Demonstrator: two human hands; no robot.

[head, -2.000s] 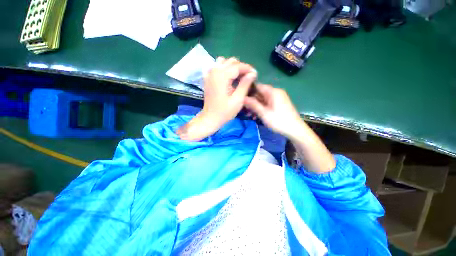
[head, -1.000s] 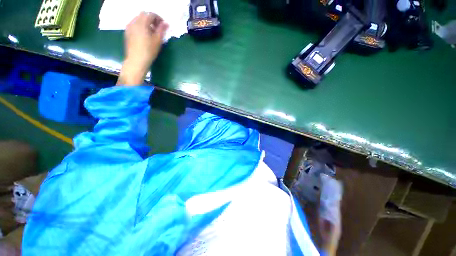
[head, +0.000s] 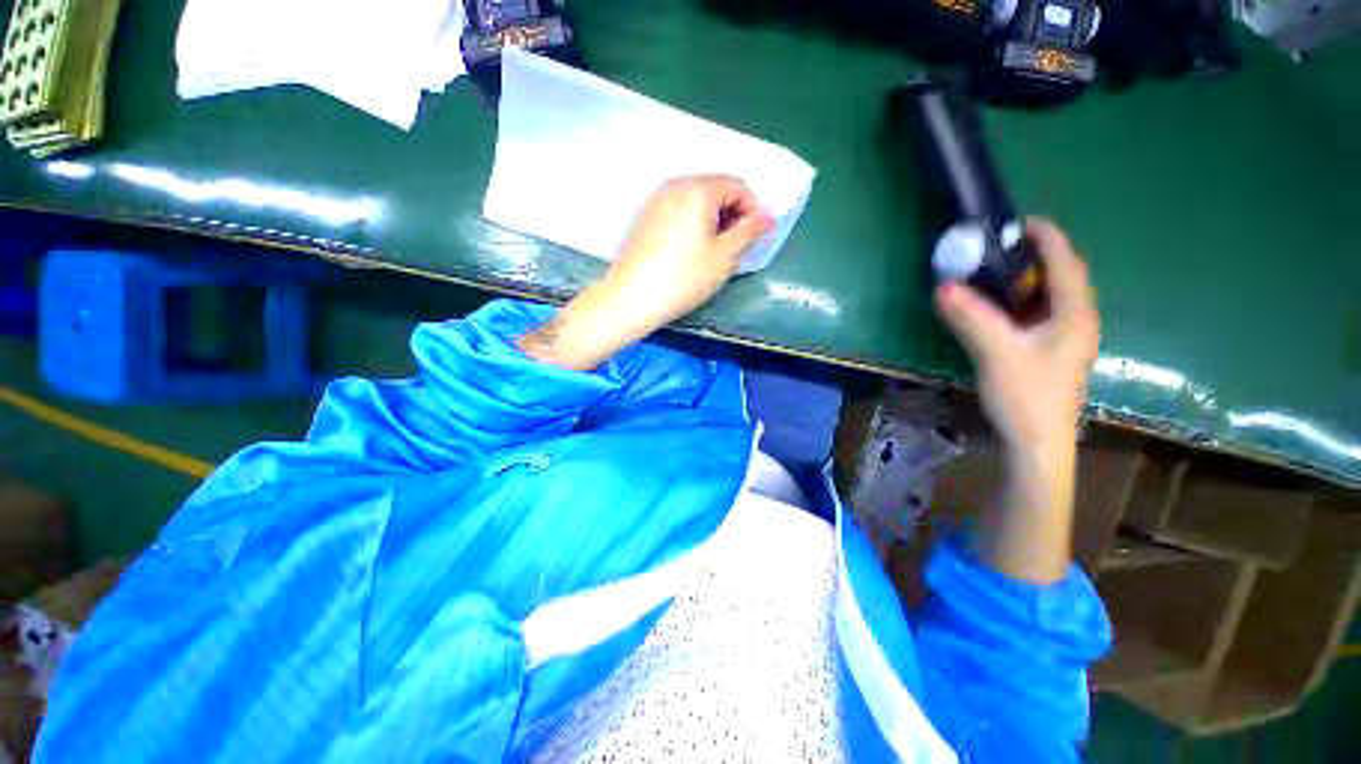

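Observation:
A white wrapping sheet (head: 597, 157) lies on the green bench in front of me. My left hand (head: 690, 246) is on its right part, with thumb and fingers pinched at the sheet near its right end. My right hand (head: 1037, 321) grips the wider end of a black product unit (head: 955, 164), slightly blurred, at the right of the sheet. The unit's narrow body points away from me; my fingers hide part of the wide end.
A stack of white sheets (head: 321, 45) and a yellow-green pad stack (head: 57, 75) are at the far left. Another black unit (head: 515, 33) is beside the sheets. More black units (head: 1045, 45) lie at the back right. Brown cartons (head: 1194, 567) and a blue stool (head: 164, 329) are below the bench edge.
My left hand has moved right from the sheet stack, and a sheet now lies in front of me. My right hand has come up from the carton area and taken hold of a black unit.

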